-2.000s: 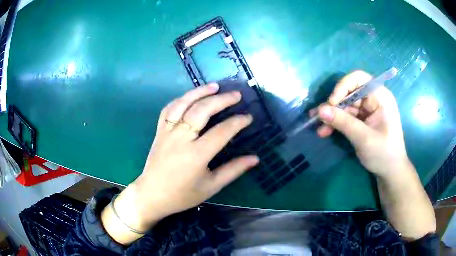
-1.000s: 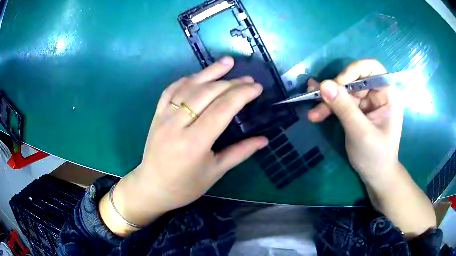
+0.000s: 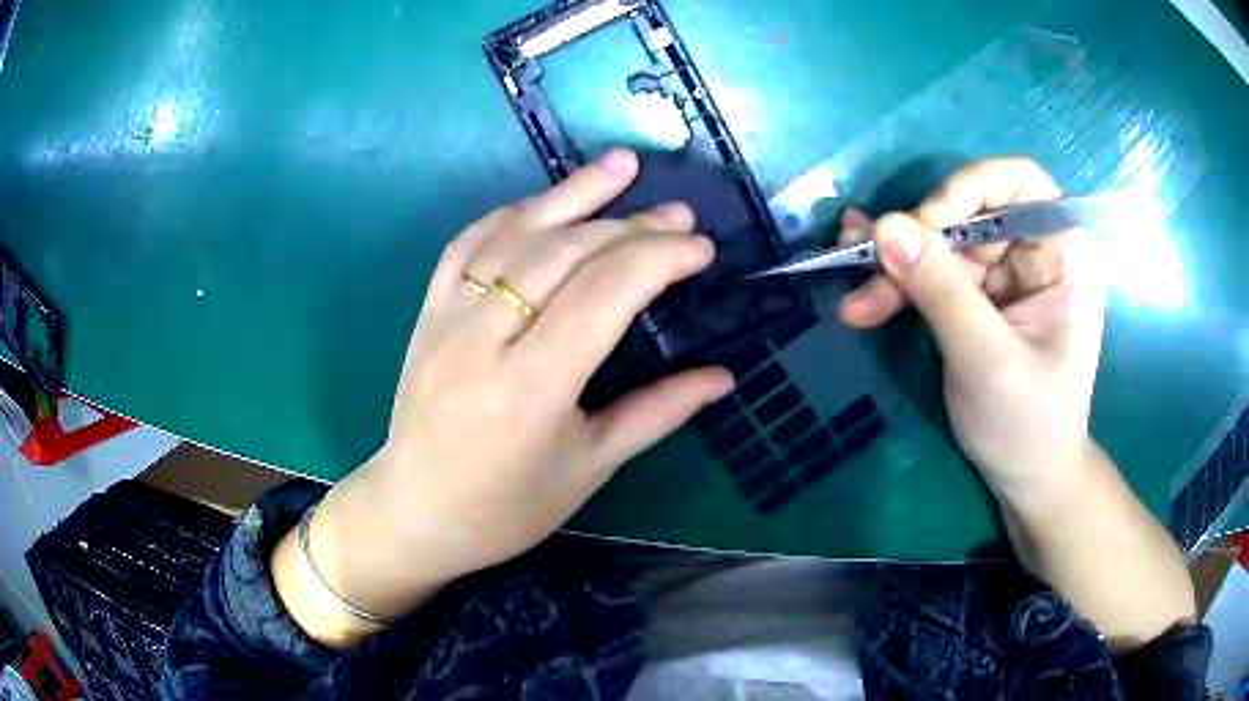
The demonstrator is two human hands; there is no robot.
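A black phone housing (image 3: 733, 178) with a cut-out window and a pale strip at its far end lies tilted on the green bench. My left hand (image 3: 534, 329) rests over its lower left part, fingers spread on it, thumb at its near end. My right hand (image 3: 993, 288) holds silver tweezers (image 3: 959, 236) like a pen, the tip at the lower right inside of the housing. Whether the tip holds a pad cannot be told. Rows of small black pads (image 3: 781, 445) on a clear liner (image 3: 945, 123) lie by the housing's near end, partly under it.
A smaller black frame (image 3: 28, 322) lies at the bench's left edge, above a red part (image 3: 69, 436). Stacked black blister trays (image 3: 123, 582) stand at lower left. Another black gridded tray (image 3: 1219, 473) shows at the right edge. Bright glare covers parts of the green bench (image 3: 315, 206).
The housing now appears higher in view. My right hand has brought the tweezers from above the pads to inside the housing's lower right. Over the last second almost nothing moved.
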